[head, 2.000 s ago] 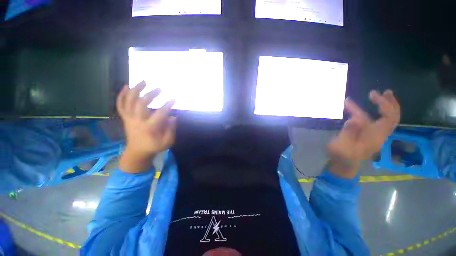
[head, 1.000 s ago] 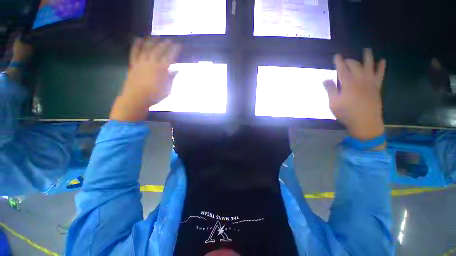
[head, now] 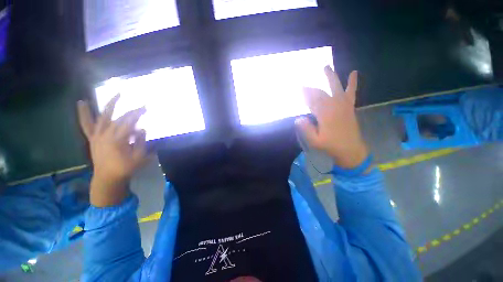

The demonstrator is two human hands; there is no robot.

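Two glowing white tablets lie nearest me in black trays (head: 215,82), the near left tablet (head: 171,102) and the near right tablet (head: 270,88). Two more lit tablets show behind, the far left one (head: 132,19) and the far right one (head: 259,4), both cut off by the top edge. My left hand (head: 113,137) is over the lower left corner of the near left tablet, fingers spread, holding nothing. My right hand (head: 333,118) is over the right part of the near right tablet, fingers apart, a blue band at its wrist. Whether fingertips touch the screens is unclear.
The dark green bench mat (head: 386,60) extends to the right. A blue stool (head: 435,129) stands on the grey floor at the right, beside another person's blue sleeve or smock (head: 485,113). Blue fabric (head: 33,215) shows at the lower left. Yellow lines mark the floor.
The view has turned, so the tablets now appear tilted and further left. My left hand has moved down to the near left tablet's lower corner. My right hand reaches further over its tablet.
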